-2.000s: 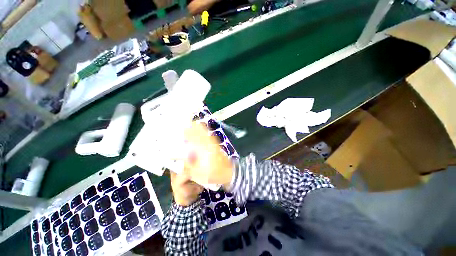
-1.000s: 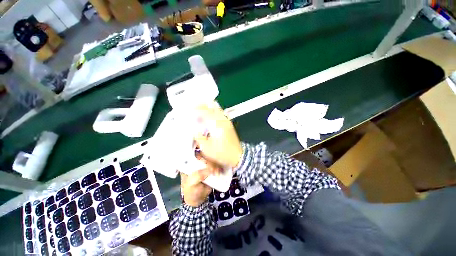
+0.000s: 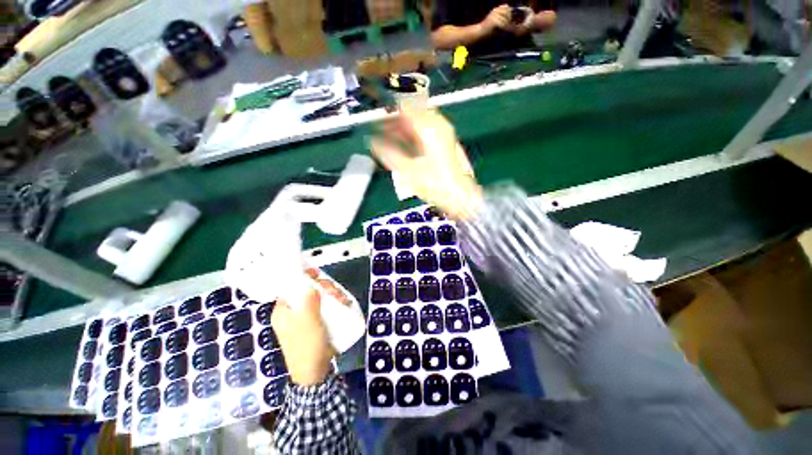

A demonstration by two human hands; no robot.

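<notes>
My left hand [image 3: 304,333] is closed around a white appliance body [image 3: 267,253] at centre left; its glossy parts merge in glare. My right hand [image 3: 432,160] is blurred and stretched out over the green belt, fingers apart. A white piece [image 3: 406,184] shows partly beneath it, mostly hidden. A label sheet with rows of black labels [image 3: 418,311] lies in front of me, on top of another. More label sheets [image 3: 205,355] lie fanned at the left. A white body with a loop handle [image 3: 345,195] lies on the belt behind the held one.
Another white body [image 3: 150,244] lies on the belt at left. Crumpled white cloth [image 3: 619,249] lies at right, near a brown carton [image 3: 739,329]. Across the belt are a white tray [image 3: 267,115], a round tub [image 3: 411,87] and a person's hands [image 3: 506,19]. Black rounded pieces [image 3: 120,73] line the upper left.
My hands have parted: the right moved up and away over the belt, the left stays on the white body. The front label sheet is uncovered. The view has shifted left.
</notes>
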